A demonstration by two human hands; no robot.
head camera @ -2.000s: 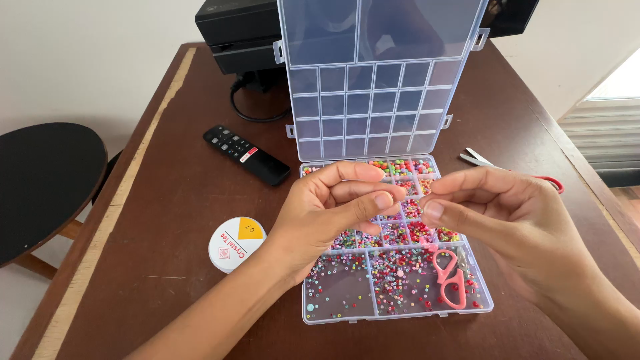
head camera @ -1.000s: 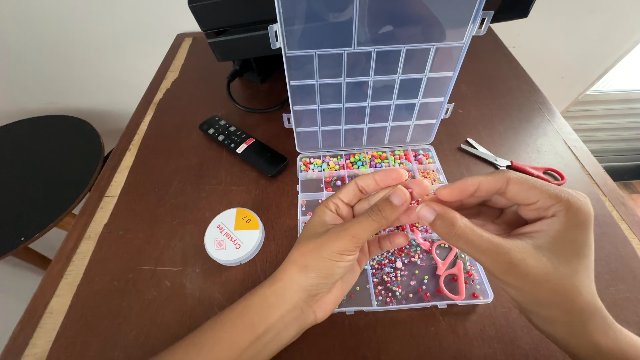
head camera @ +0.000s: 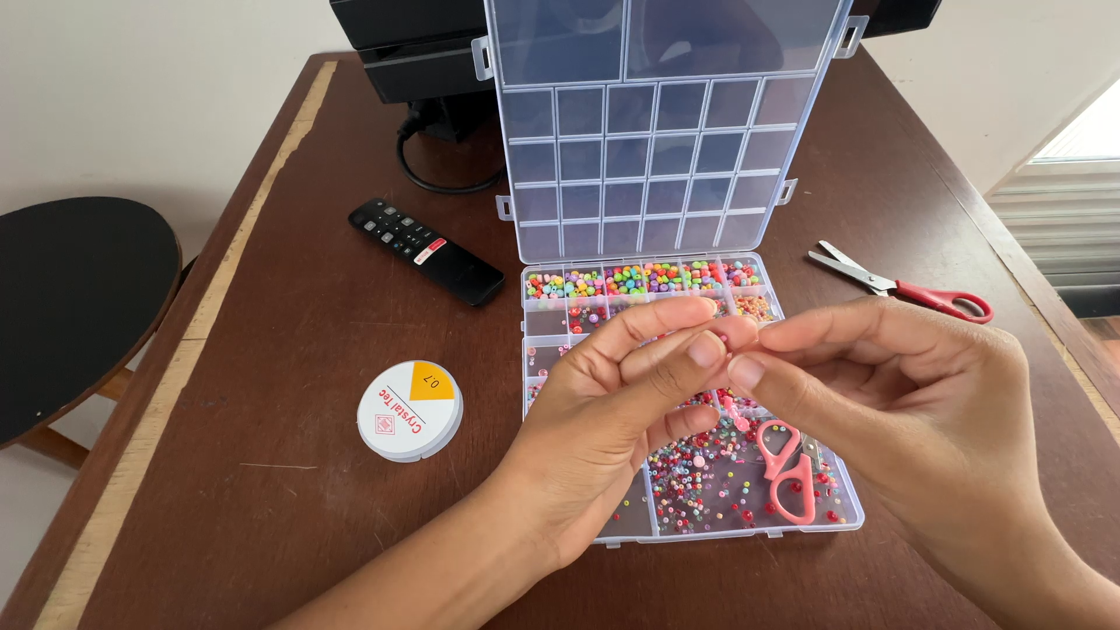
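My left hand [head camera: 630, 394] pinches a small red bead [head camera: 723, 338] between thumb and forefinger, above the open plastic bead organizer [head camera: 844, 528]. Close against it, my right hand [head camera: 901, 394] has its thumb and forefinger brought together at the bead; whether a thread is between them is too fine to tell. Colourful beads [head camera: 626, 280] fill the organizer's back row, and loose small beads [head camera: 691, 490] lie scattered in its large front compartment. Pink-handled small scissors [head camera: 794, 490] rest among them. My hands hide the organizer's middle compartments.
A spool of crystal cord [head camera: 409, 411] lies left of the organizer, with a black remote control [head camera: 426, 251] behind it. Red-handled scissors [head camera: 927, 293] lie at the right with parted blades. The organizer's lid [head camera: 647, 131] stands upright before a black device [head camera: 420, 52]. A black round stool [head camera: 79, 306] is at far left.
My hands have stayed together over the organizer, while their fingers shifted. The red-handled scissors, mostly hidden by my right hand two seconds ago, show fully now.
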